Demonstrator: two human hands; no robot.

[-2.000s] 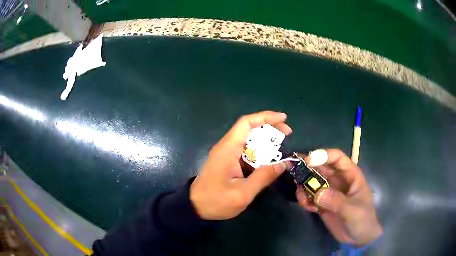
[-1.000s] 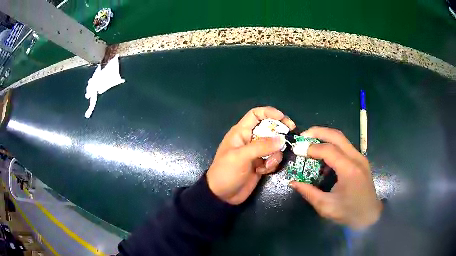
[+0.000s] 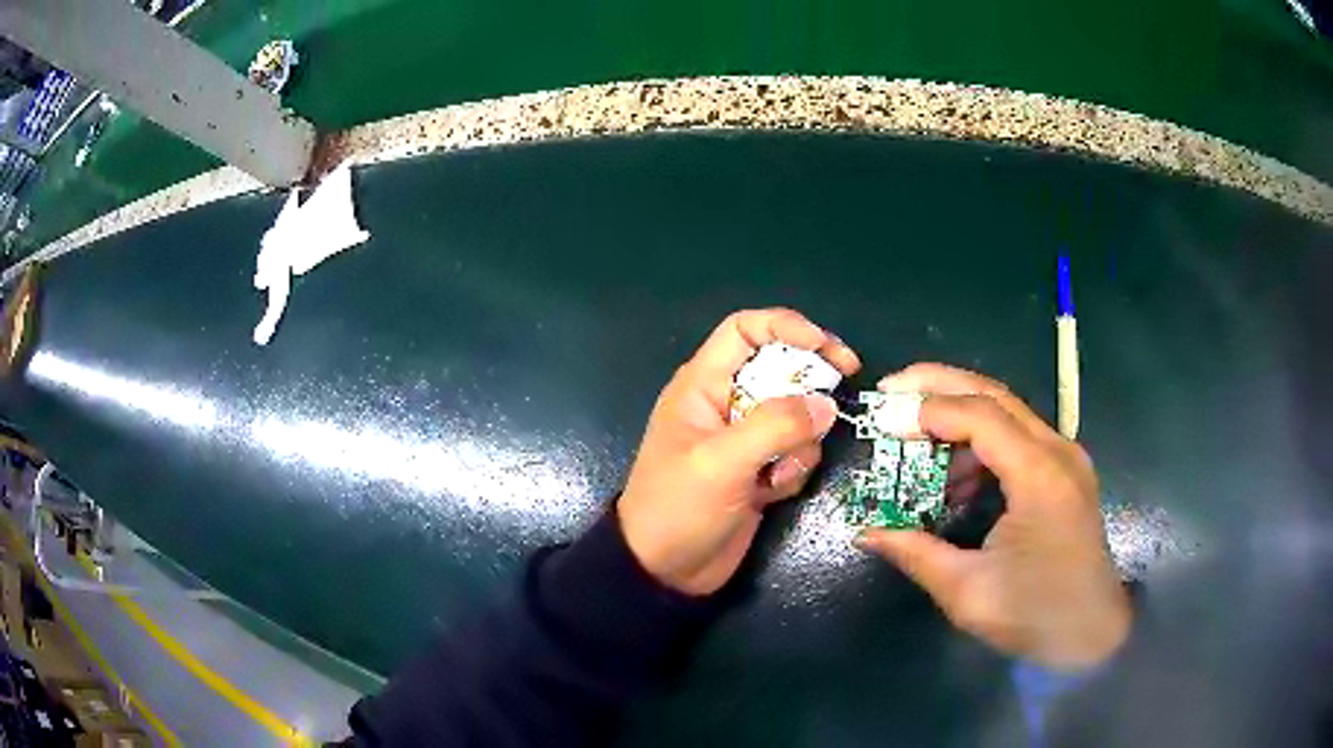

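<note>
My left hand (image 3: 702,468) holds a white plastic housing (image 3: 790,374) between thumb and fingers, over the bench. My right hand (image 3: 1016,504) holds a green circuit board (image 3: 904,482) by its edges, its dotted face up. A whitish cover is on the right index fingertip and lies over the board's upper edge. Dark and white leads run across the small gap between housing and board. A blue band shows at the right wrist.
The glossy dark green bench (image 3: 483,263) has a white glove or cloth (image 3: 312,234) by a metal post (image 3: 190,88), and a blue-ended pen-like tool (image 3: 1067,351) at right. Behind the speckled ledge (image 3: 702,105), a unit (image 3: 272,65) sits on the green belt.
The board was turned from its component side to its dotted green face, and the housing was tilted in my left hand. In the last second, the unit on the belt shifted slightly left.
</note>
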